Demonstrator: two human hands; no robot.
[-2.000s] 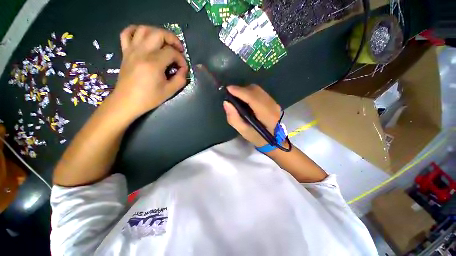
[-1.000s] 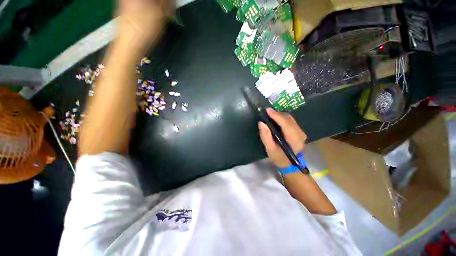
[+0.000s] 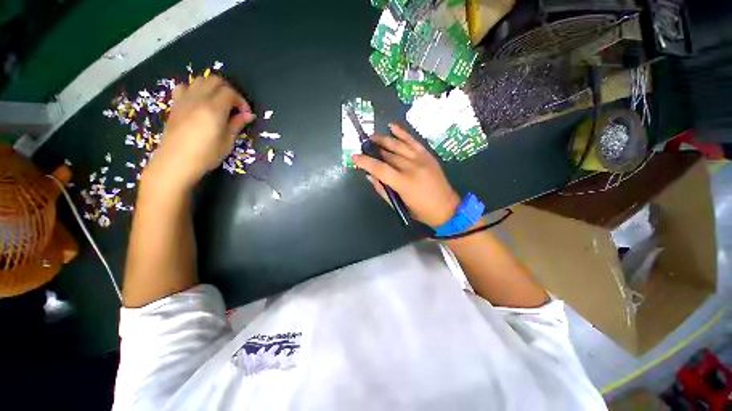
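My left hand [image 3: 198, 128] is over the scatter of small white, yellow and dark components [image 3: 151, 104] at the left. Its thumb and fingers are close together at the scatter's right side; whether a piece is between them cannot be told. My right hand [image 3: 409, 177], with a bright blue band on its wrist, is closed around a black soldering iron [image 3: 392, 195]. The iron's front end points up and left over a single green and silvery circuit board [image 3: 350, 138], which lies on the dark green mat. The hand's fingers are beside the board's lower right side.
A pile of green and silvery boards [image 3: 441, 60] lies up and right, beside a dark grainy mass [image 3: 514, 96] and a round grille [image 3: 554, 36]. A holder with silvery wool [image 3: 614, 140] is at the bench edge, above an open cardboard box [image 3: 674, 241]. An orange fan [image 3: 28, 221] stands at left.
My left hand has come down from the bench's far edge to the components. A single board now lies on the mat. My right hand has moved up and left, bringing the iron over it.
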